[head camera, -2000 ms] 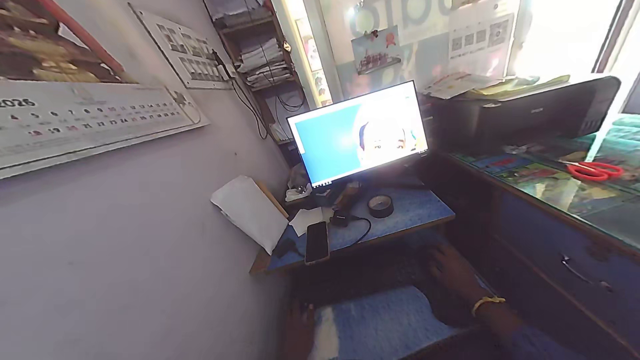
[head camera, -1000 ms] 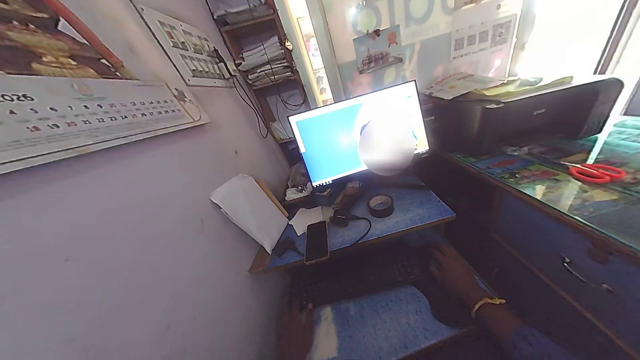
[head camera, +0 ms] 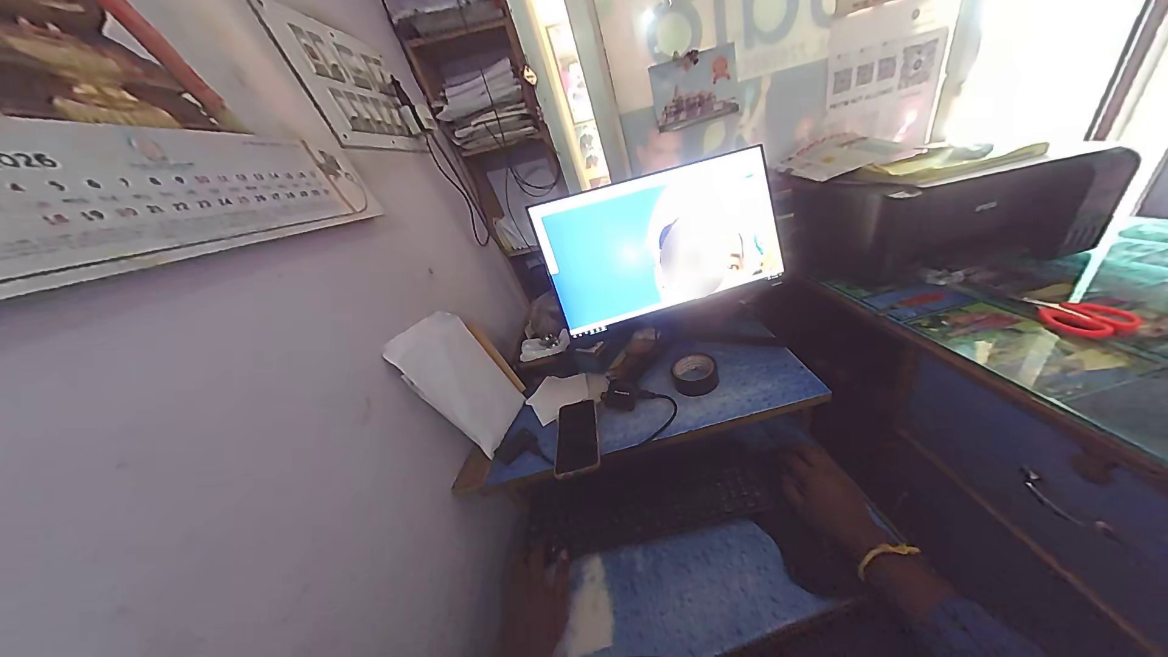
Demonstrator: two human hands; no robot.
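A black keyboard [head camera: 648,502] lies on a blue pull-out tray [head camera: 684,584] below the desk top. My left hand [head camera: 537,593] rests at the keyboard's lower left corner, its fingertips at the keys. To the right of the keyboard lies my right hand [head camera: 821,497], palm down, with a yellow band on the wrist; shadow hides whether something is under it. Behind both hands a lit monitor [head camera: 657,242] stands on the blue desk top. A dark smartphone [head camera: 577,438] lies near that desk's front edge, with a roll of black tape [head camera: 694,374] and a cabled black device [head camera: 622,394] beyond it.
White papers [head camera: 456,379] lean against the wall at left. On the right, a black printer [head camera: 967,210] with papers on top stands on a glass-topped counter [head camera: 995,347], near red-handled scissors [head camera: 1086,318]. A drawer handle [head camera: 1049,502] sticks out below. Shelves [head camera: 484,100] hold stacked papers behind.
The picture on the monitor's right part has changed. Both hands stay in about the same places.
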